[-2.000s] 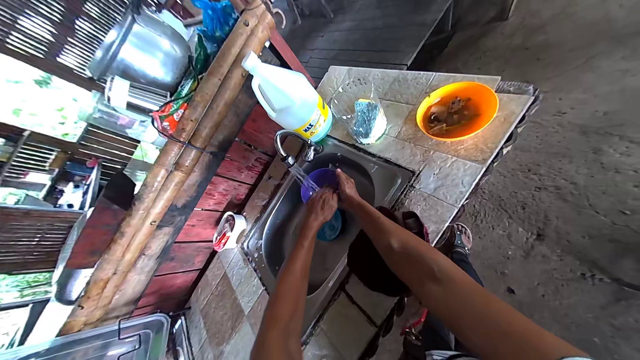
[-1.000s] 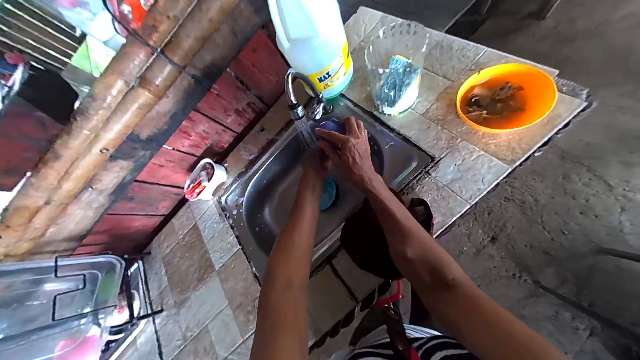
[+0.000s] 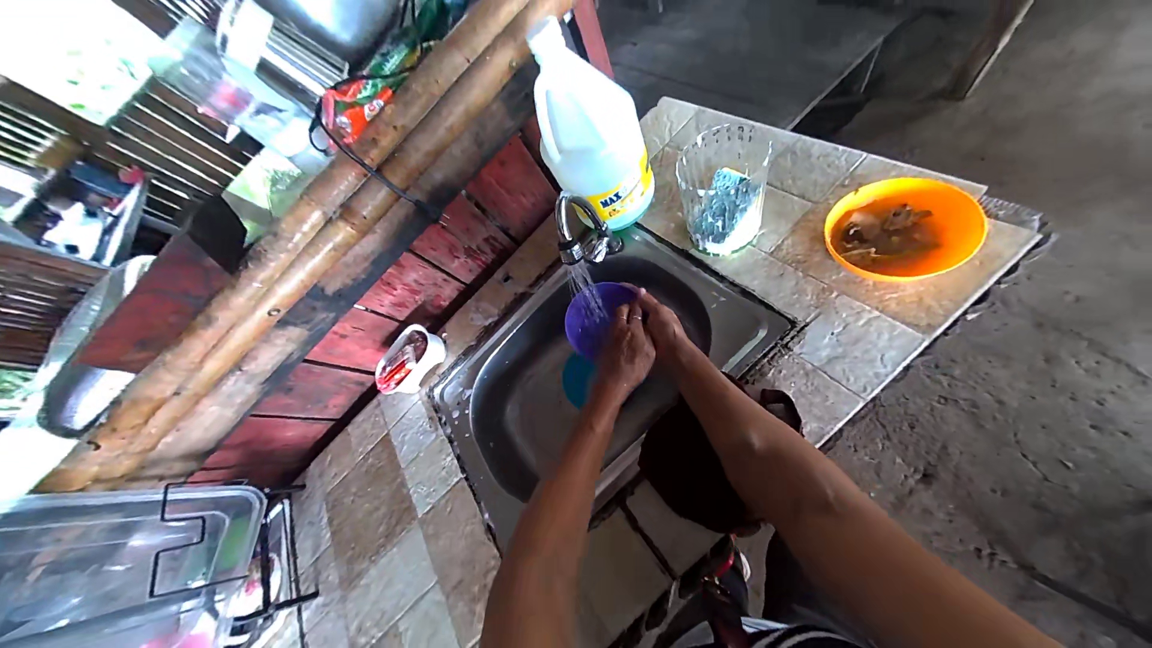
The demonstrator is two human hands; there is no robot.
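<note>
Water runs from the chrome faucet point(image 3: 576, 236) into a purple bowl point(image 3: 589, 326), tilted above the stainless steel sink point(image 3: 522, 432). My left hand point(image 3: 627, 351) grips the bowl's near side, and my right hand point(image 3: 660, 322) is at its right rim, close against the left; the fingertips are partly hidden. A turquoise item point(image 3: 577, 380) lies lower in the sink, partly covered by my left hand and the bowl. Behind the faucet stands a white plastic jug point(image 3: 589, 135) with a yellow label. Beside it is a clear ribbed container point(image 3: 723, 193) holding a blue-green sponge point(image 3: 731, 187).
An orange bowl point(image 3: 976, 229) with dark pieces in liquid sits on the tiled counter's right end. A small white tub point(image 3: 423, 360) with red items is left of the sink. A clear plastic bin point(image 3: 90, 549) stands lower left. Bamboo poles point(image 3: 360, 216) top the red plank wall.
The purple bowl, largely hidden by my hands a second ago, now shows clearly under the running water. My hands have come together at its near side. The view has shifted.
</note>
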